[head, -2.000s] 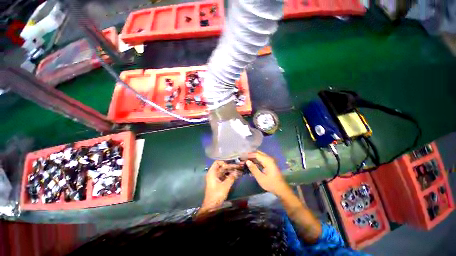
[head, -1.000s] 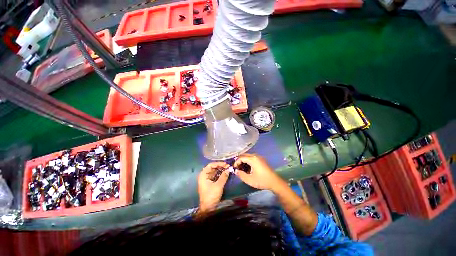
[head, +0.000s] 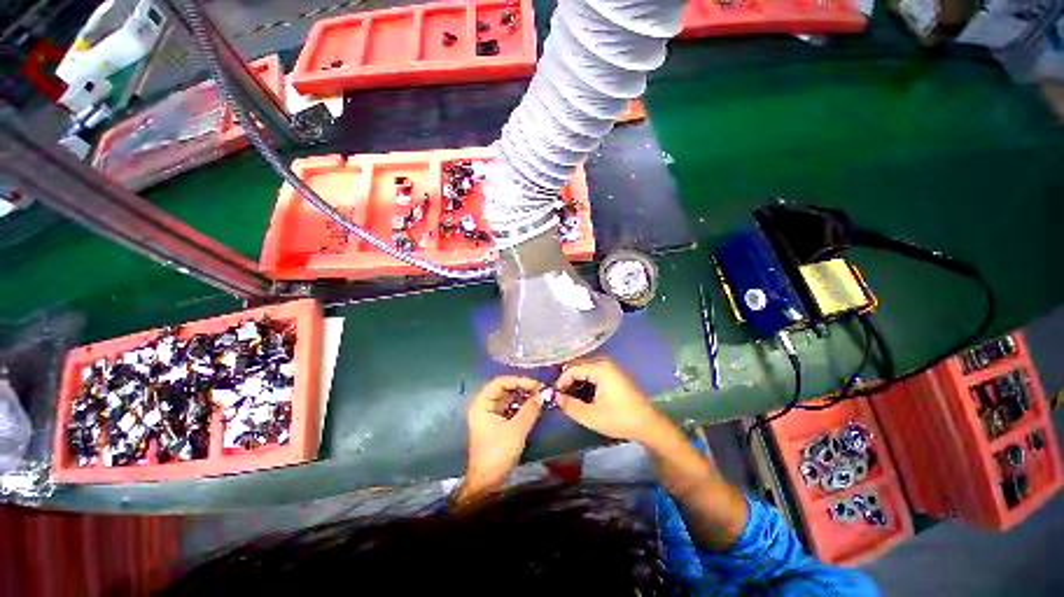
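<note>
My left hand and my right hand meet just below the fume hood, over the near edge of the blue-purple work mat. Between their fingertips they hold a small silver-and-dark part. Its details are too small to tell, and the fingers hide much of it. Dark bits also show within the curled fingers of both hands.
Modules fill a salmon-red tray at the left; another parts tray lies behind the hood. A ribbed duct rises from the hood. Round pot, tweezers, blue soldering station and ring tray are right.
The hands have come closer together at the fingertips since two seconds ago, with the small silvery part now showing between them. The whole view has shifted slightly.
</note>
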